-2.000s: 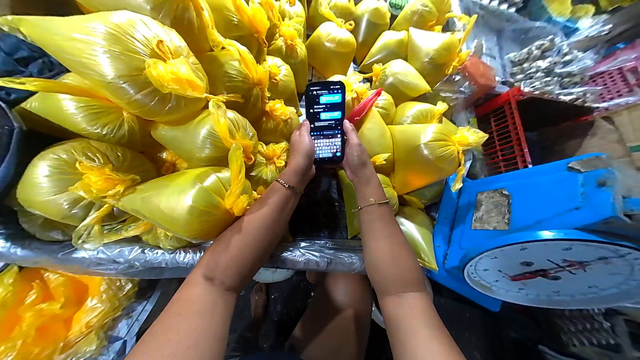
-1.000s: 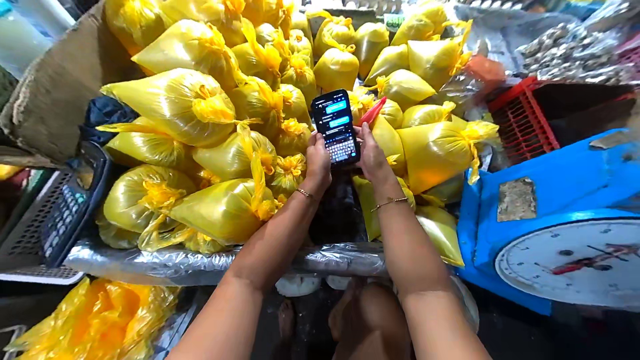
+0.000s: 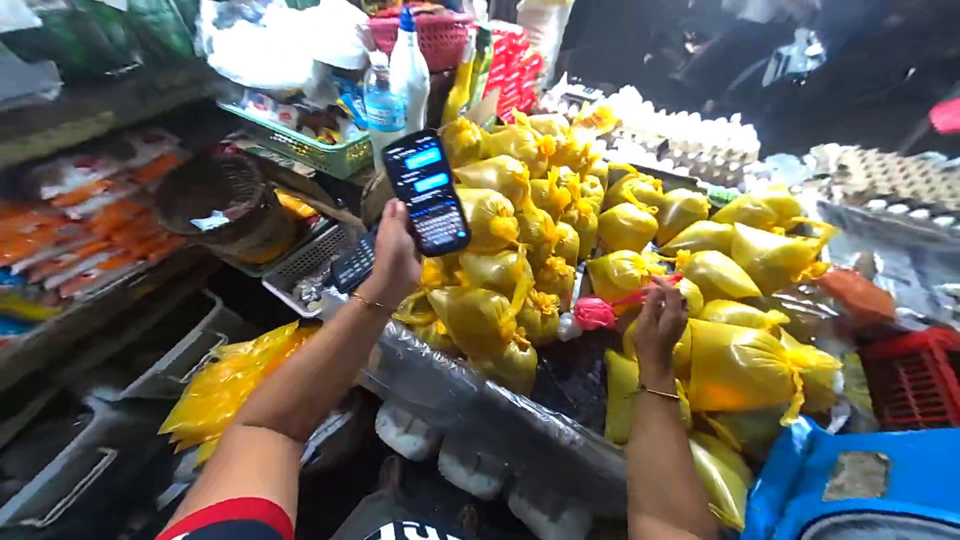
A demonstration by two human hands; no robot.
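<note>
My left hand [image 3: 397,251] grips a black smartphone [image 3: 427,193] by its lower left side; the lit screen shows a chat and a keyboard. My right hand [image 3: 660,319] is over the yellow bags at centre right, fingers closed on the thin red end of a small knotted plastic bag [image 3: 595,313]. Knotted yellow plastic bags [image 3: 480,315] are heaped on both sides of a dark gap. Beside my right wrist lies a large full yellow bag [image 3: 739,365]. Each wrist wears a thin bracelet.
A blue weighing scale [image 3: 892,480] stands at lower right, near a red crate [image 3: 911,379]. Egg trays [image 3: 675,135] line the back. A calculator [image 3: 352,262] rests by a grey basket [image 3: 300,266] at left. Loose yellow bags [image 3: 232,382] lie lower left. Bottles [image 3: 409,75] stand behind.
My hands have moved apart. The left keeps the phone, now farther left; the right has let go of it and is over the bags with the red bag. The view has swung left and up.
</note>
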